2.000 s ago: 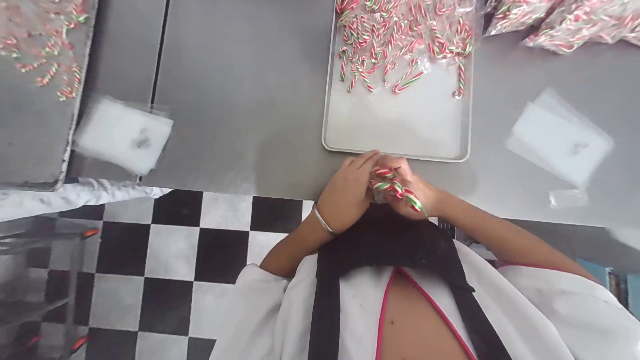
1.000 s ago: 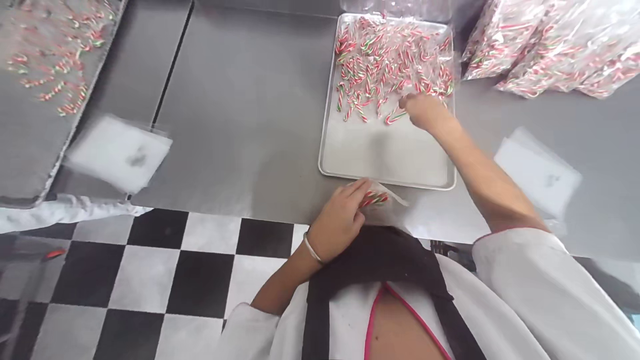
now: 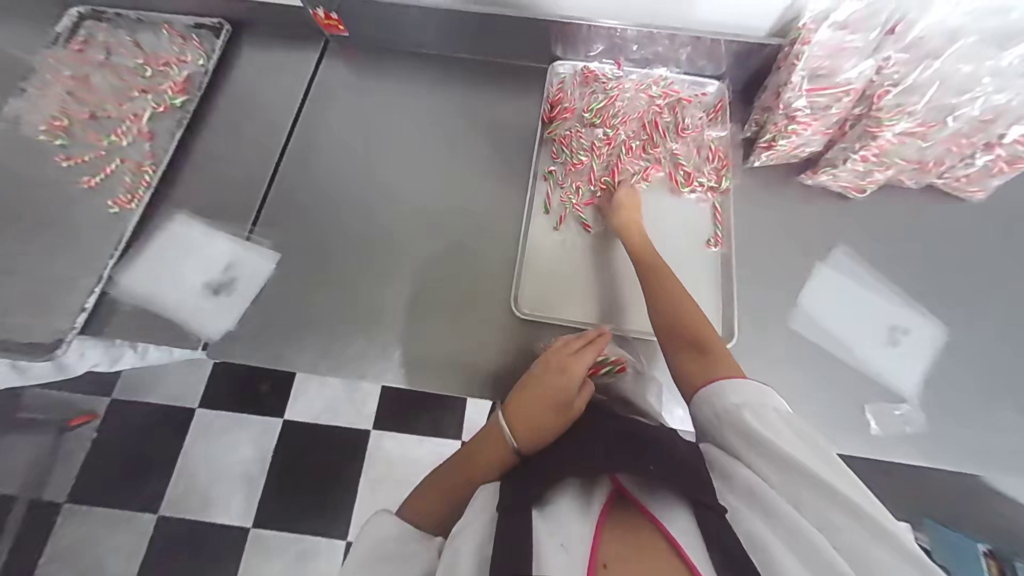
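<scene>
My left hand [image 3: 556,392], with a white band at the wrist, holds a clear plastic bag [image 3: 640,388] near the table's front edge. Red, white and green candy canes [image 3: 608,366] show inside the bag by the fingers. Stretched over a metal sheet tray [image 3: 560,288], my right hand [image 3: 622,210] touches the near edge of a pile of small candy canes [image 3: 640,128]. Its fingertips are blurred among the canes, so whether they grip one is unclear. One cane [image 3: 715,224] lies apart at the tray's right side.
Large clear bags full of candy canes [image 3: 904,112] stand at the back right. Another tray [image 3: 104,288] with scattered canes lies at the far left. Stacks of clear bags rest on the steel table, one left [image 3: 196,276], one right [image 3: 868,320]. A small plastic piece [image 3: 894,418] lies near the front right.
Two seconds ago both hands were together around canes at the table's front edge. My right hand has since reached out to the pile, while the left stays near the front edge with the bag.
</scene>
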